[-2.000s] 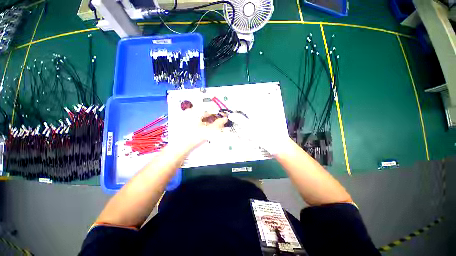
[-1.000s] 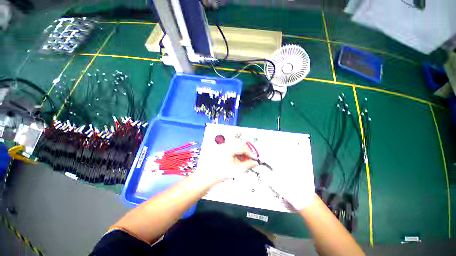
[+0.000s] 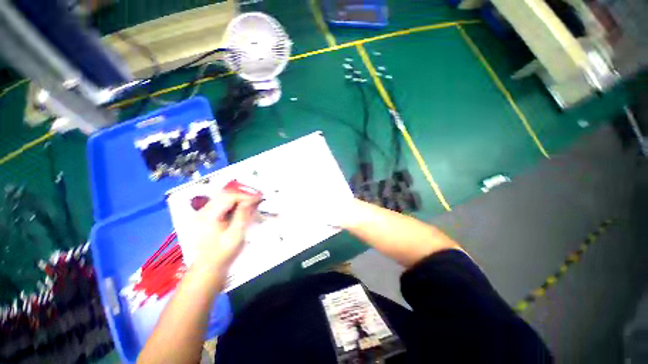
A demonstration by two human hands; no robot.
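Note:
The white work board (image 3: 298,178) lies tilted in front of me, with a dark red round spot. Red lead wires (image 3: 241,188) lie on its upper part, at the fingertips of my left hand (image 3: 231,220). My left hand is bare, with bent fingers; blur hides whether it grips the wires. A small dark piece (image 3: 267,213) shows just right of those fingers. My right hand (image 3: 337,210) is over the board's right part, washed out white against it, so its fingers and anything in them cannot be made out.
The near blue bin (image 3: 106,284) holds red leads; the far blue bin (image 3: 110,170) holds short black leads. Harness assemblies (image 3: 64,306) are at the left edge. Black cables with dark blocks (image 3: 387,188) lie right of the board. A white fan (image 3: 257,46) stands behind.
The view has swung, so the board looks turned and further left. My hands are further apart: the right is near the board's right edge, the left by the red wires.

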